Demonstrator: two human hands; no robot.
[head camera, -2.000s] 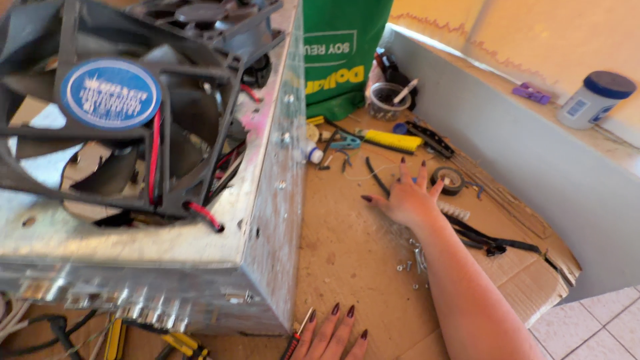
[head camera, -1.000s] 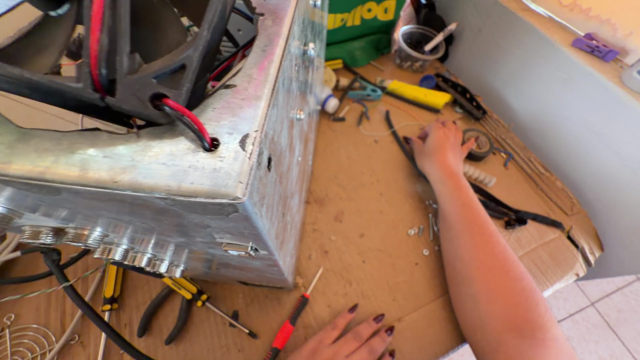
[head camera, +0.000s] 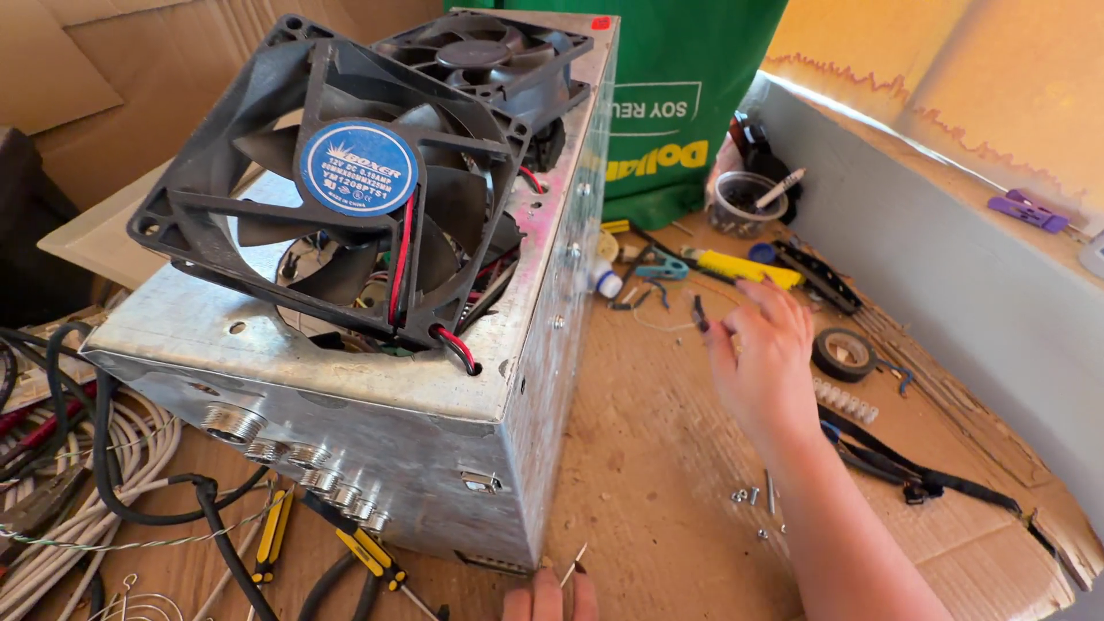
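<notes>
My right hand is over the cardboard, with the end of a black cable at its fingertips; whether it is gripped I cannot tell. At the bottom edge only the fingers of my left hand show, at the near corner of a metal box, beside a thin screwdriver shaft; its grip is hidden. A black cooling fan with red and black wires sits tilted on the box, a second fan behind it. Round metal connectors line the box's front.
Around my right hand lie a yellow-handled tool, black tape roll, terminal strip, loose screws and black cables. Behind stand a green bag and plastic cup. Coiled wires and yellow-black screwdrivers lie left.
The view has shifted, showing more of the box and both fans. My left hand is now at the box's near corner; before, it lay on the cardboard beside a red-and-black screwdriver.
</notes>
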